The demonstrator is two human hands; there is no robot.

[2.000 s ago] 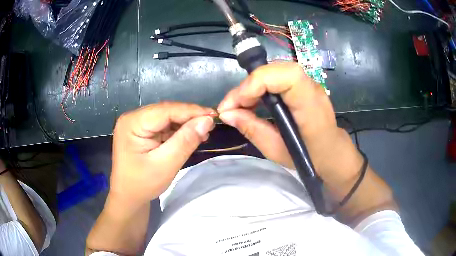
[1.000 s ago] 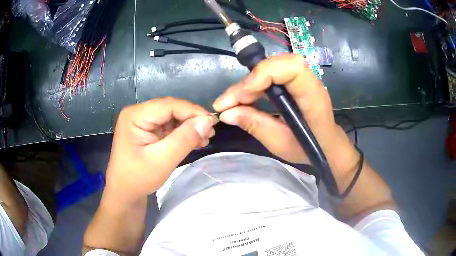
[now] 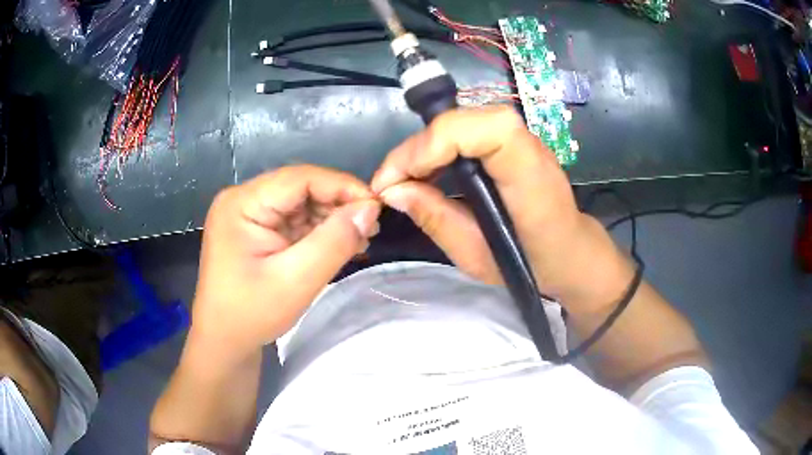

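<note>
My left hand (image 3: 280, 244) pinches thin lead wires (image 3: 377, 197) between thumb and index finger, near the bench's front edge. My right hand (image 3: 512, 191) pinches at the same spot, fingertips touching the left ones. It also holds a soldering iron (image 3: 485, 222), its black handle across the palm and its metal barrel pointing up and away. The fingertips hide most of the wires. Beyond the right hand lies a green PCB panel (image 3: 539, 80) with orange-red wires from black cables (image 3: 334, 75) joined along its left side. A small grey block (image 3: 574, 87) sits beside the panel.
A cable bundle with red-orange ends (image 3: 141, 111) lies left, by a clear plastic bag (image 3: 98, 40). More green boards (image 3: 652, 9) lie at the top right, and a red piece (image 3: 744, 62) at the right. Another person's arm (image 3: 31, 373) shows at the lower left.
The bench items have shifted slightly left and up in view. The fingertips have closed tighter over the wires, and more of the panel's lower end shows. The iron's handle stands a little steeper.
</note>
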